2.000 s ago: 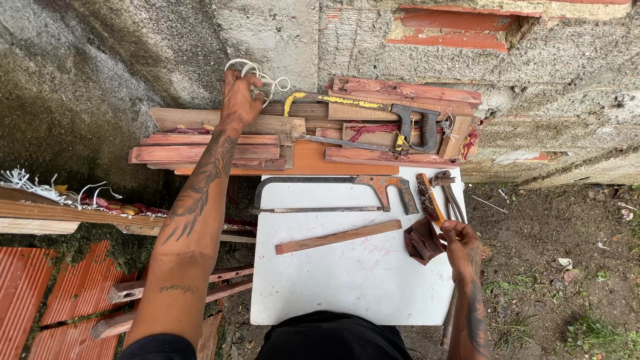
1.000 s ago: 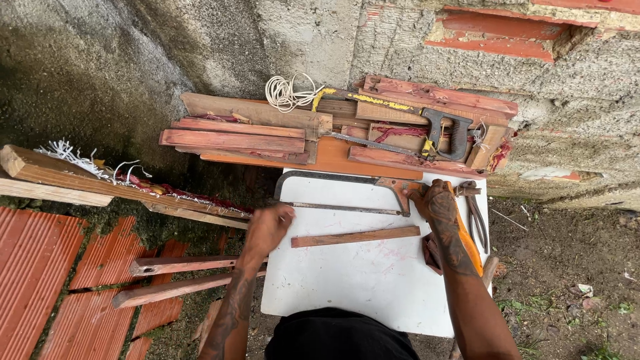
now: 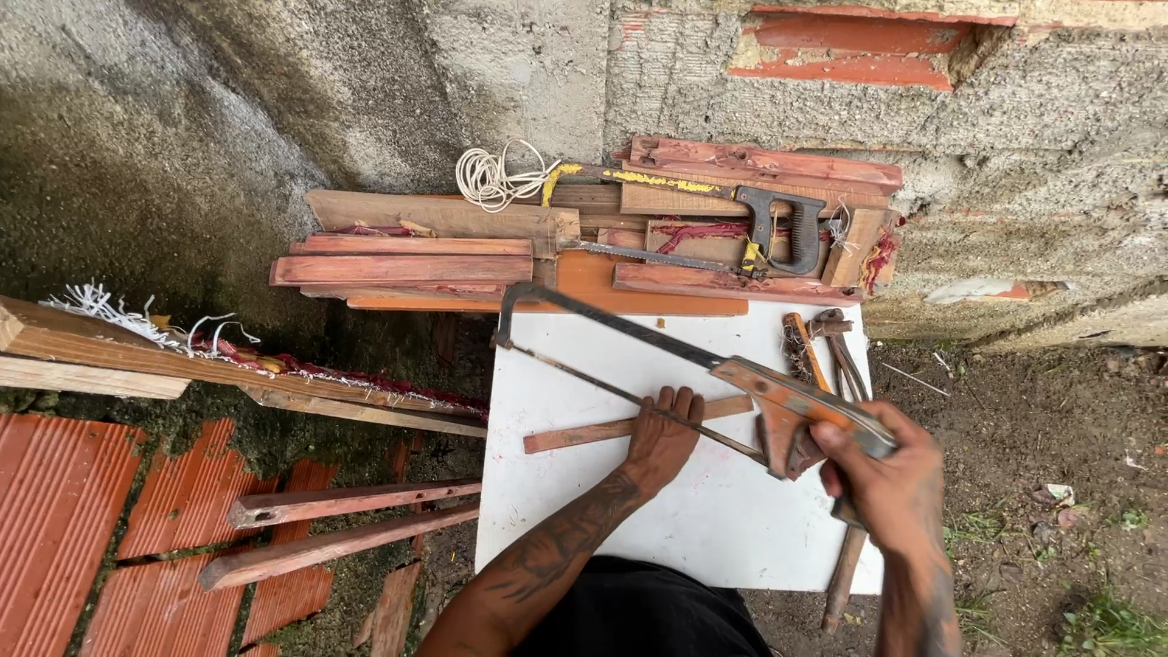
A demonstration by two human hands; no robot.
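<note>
My right hand grips the handle of an orange-handled hacksaw, raised at a slant above the white tabletop. Under the saw, my left hand is closed over a thin wooden strip lying on the tabletop. The saw's blade passes over that hand in the view; the gap between them cannot be judged. Right of the saw frame lie a brush with an orange wooden handle and a metal-and-wood hand tool. A dark reddish object is partly hidden behind the saw handle.
Beyond the tabletop, wood pieces bear a second hacksaw with yellow paint and coiled white cord. A rough wall rises behind. Wooden beams and ribbed red bricks are at left; a wooden handle crosses the table's right edge.
The orange-handled hacksaw, lying on the tabletop before, is now raised in my right hand. My left hand has moved right, from near the saw's front end onto the wooden strip.
</note>
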